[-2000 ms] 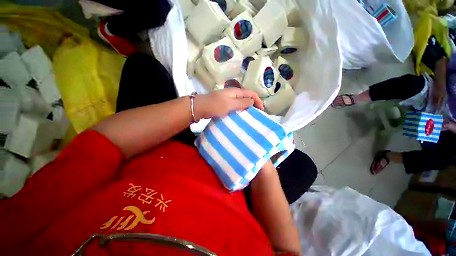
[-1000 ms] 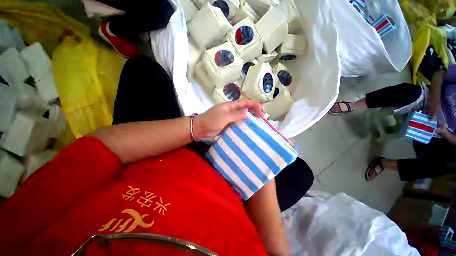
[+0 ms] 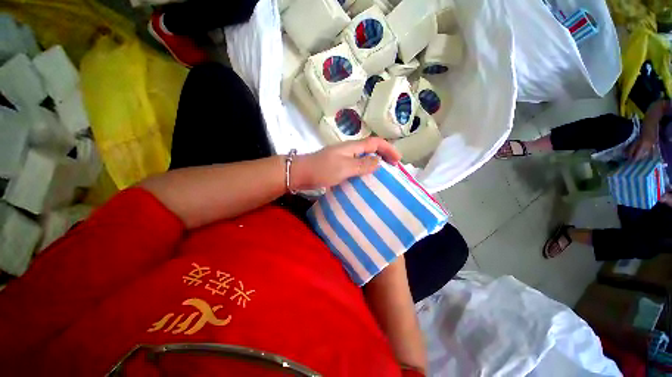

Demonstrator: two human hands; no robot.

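Observation:
A blue-and-white striped cover (image 3: 377,213) with a red edge along its upper right side is over my lap, its corners squared out. My left hand (image 3: 350,163), with a bracelet at the wrist, grips its upper edge, fingers bent over the edge. My right forearm (image 3: 396,305) comes up from the bottom and ends at the cover's lower right edge. The right hand itself is hidden by or inside the cover. The cover's opening is not in view.
In front of my knees stands a white sack (image 3: 479,110) of cream unturned covers (image 3: 335,70). A yellow sack (image 3: 125,110) and cream blocks lie left, white sacks right. A person opposite holds a striped cover (image 3: 635,182).
The cover has turned and squared out; its dark gap at the right no longer shows and a red edge does. The opposite person's cover now shows plain stripes.

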